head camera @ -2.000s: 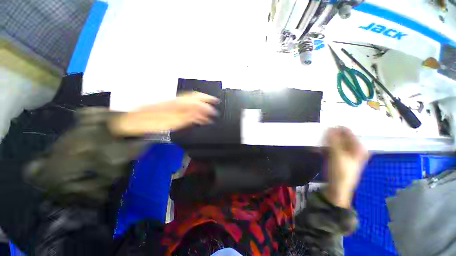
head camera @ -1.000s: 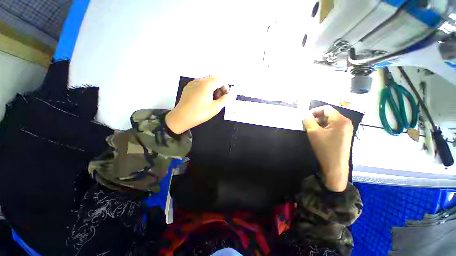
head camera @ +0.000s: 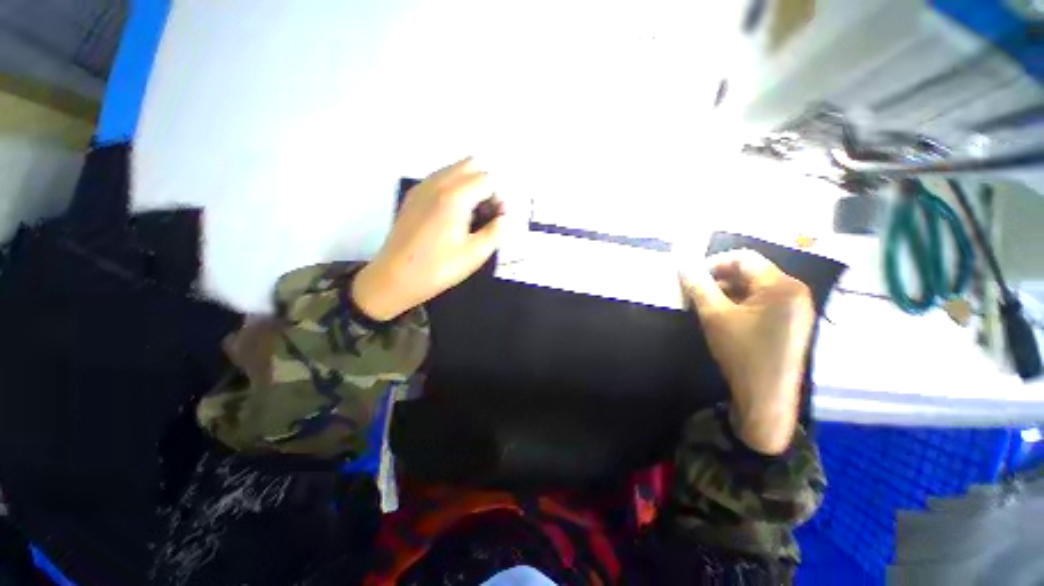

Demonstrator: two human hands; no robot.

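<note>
A black fabric panel (head camera: 561, 366) lies on the white table and hangs over its front edge towards my lap. A white pattern card (head camera: 590, 268) lies along its upper part, with a dark strip of cloth showing behind it. My left hand (head camera: 429, 238) holds the card's left end against the cloth, thumb and fingers pinched together. My right hand (head camera: 756, 326) pinches the card's right end. The fingertips are washed out by glare, so the exact contact is hard to see.
The sewing machine head (head camera: 904, 97) is blurred at upper right. Teal-handled scissors (head camera: 925, 246) and a dark-handled tool (head camera: 1017, 332) lie right of the cloth. Black cut pieces (head camera: 103, 343) are piled at left. A blue crate (head camera: 904, 486) and grey pieces (head camera: 973, 544) are at lower right.
Both hands have come to the card's ends, and the card and panel have been turned and shifted. In the last second they have hardly moved; the view has swung slightly.
</note>
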